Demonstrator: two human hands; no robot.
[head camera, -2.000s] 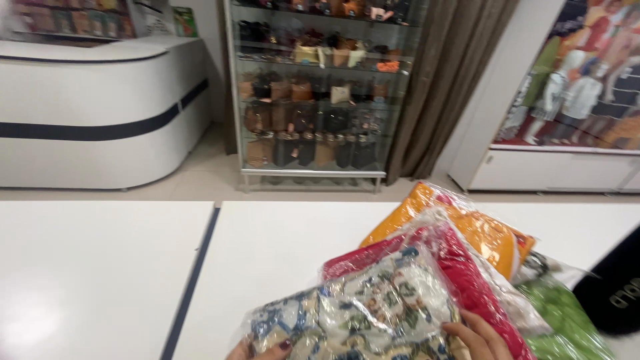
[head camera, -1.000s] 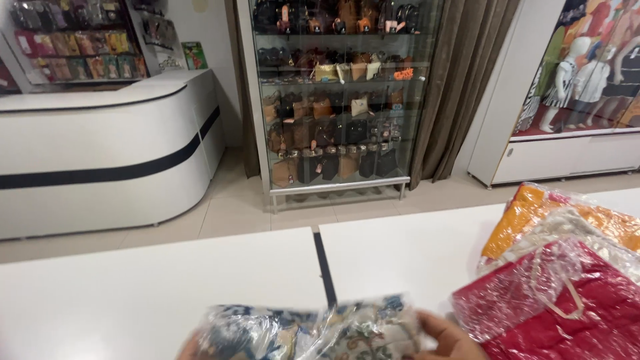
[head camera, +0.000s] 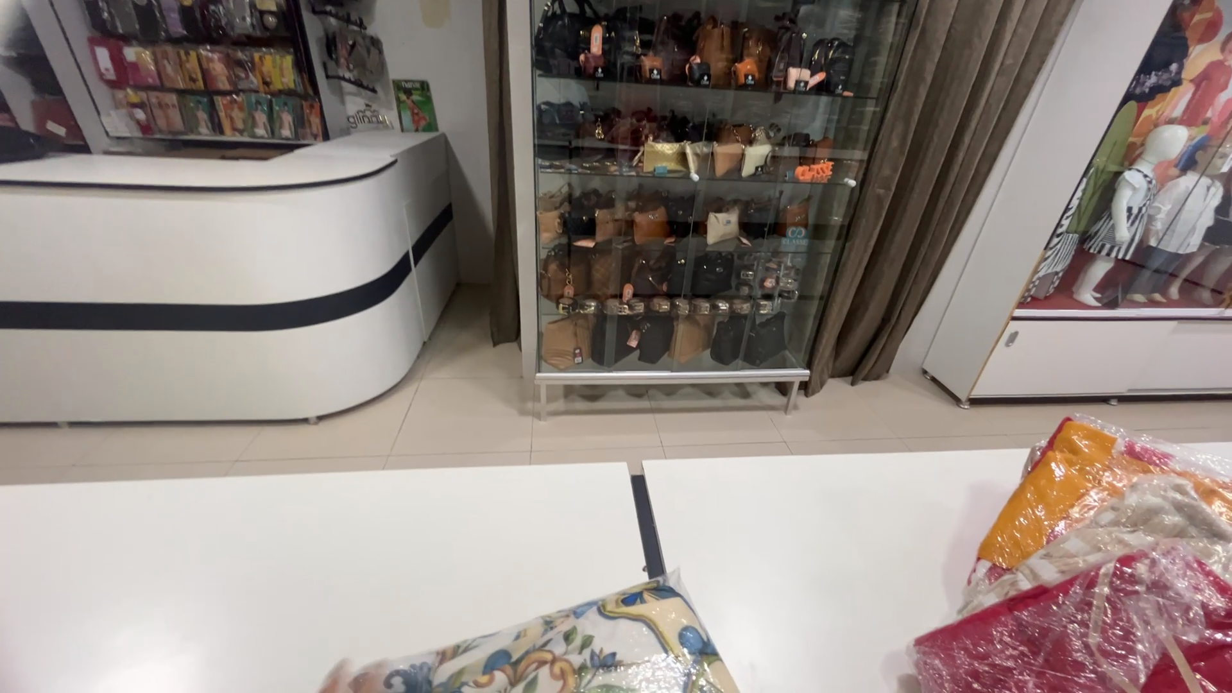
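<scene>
A folded patterned fabric item (head camera: 587, 645) in a clear plastic bag, white with blue, yellow and green motifs, is at the bottom middle over the white tabletop. At its lower left edge a blurred bit of my left hand (head camera: 339, 676) shows, touching the bag; its fingers are mostly cut off by the frame. My right hand is out of view. To the right lie a red bagged garment (head camera: 1059, 626), a beige bagged garment (head camera: 1126, 529) and an orange bagged garment (head camera: 1059, 481), overlapping in a pile.
Two white table sections (head camera: 289, 549) meet at a dark gap (head camera: 647, 525). Beyond them stand a curved white counter (head camera: 192, 260), a glass cabinet of handbags (head camera: 674, 212), brown curtains (head camera: 943, 144) and a display window with child mannequins (head camera: 1155, 212).
The patterned item was on top of the red garment two seconds ago and is now left of the pile. My right hand has gone out of view. The view has shifted left.
</scene>
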